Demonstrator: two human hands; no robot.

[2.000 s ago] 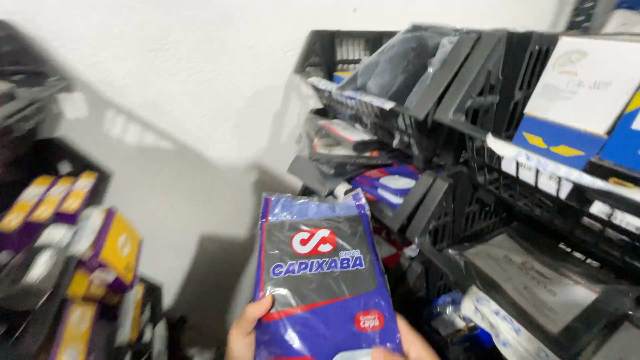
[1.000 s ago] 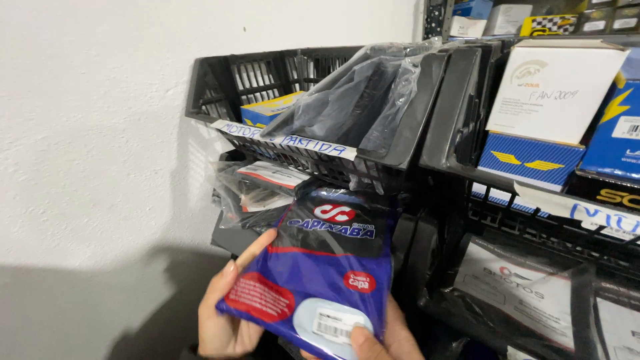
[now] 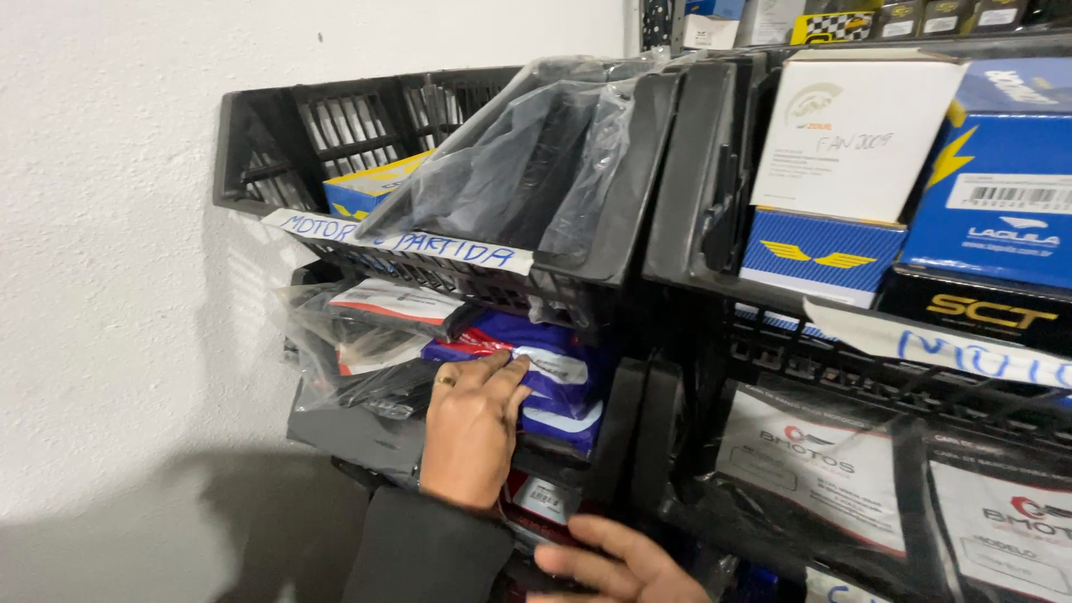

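Observation:
My left hand [image 3: 473, 427], with a ring on one finger, reaches into a black plastic bin [image 3: 620, 419] in the second row. Its fingertips rest on a purple, red and white plastic-wrapped package [image 3: 548, 373]; whether they grip it cannot be told. Beside it in the same bin lie black packages in clear plastic [image 3: 377, 343] with white and red labels. Lower right, my right hand [image 3: 620, 565] is slightly blurred, fingers apart, holding nothing visible, in front of a red and white package [image 3: 540, 498] in the bin below.
Above hangs a black crate [image 3: 578, 272] with a handwritten strip, holding a blue and yellow box [image 3: 377, 184] and a bagged black item [image 3: 536, 159]. To the right, another crate holds a white box [image 3: 854, 134] and blue boxes [image 3: 1005, 184]. Bagged packages [image 3: 812, 461] lie below. A white wall [image 3: 109, 251] stands left.
The purple package that both hands held in front of the bins is out of them; a purple package lies in the second-row bin under my left hand. My right hand has let go. The view has shifted closer.

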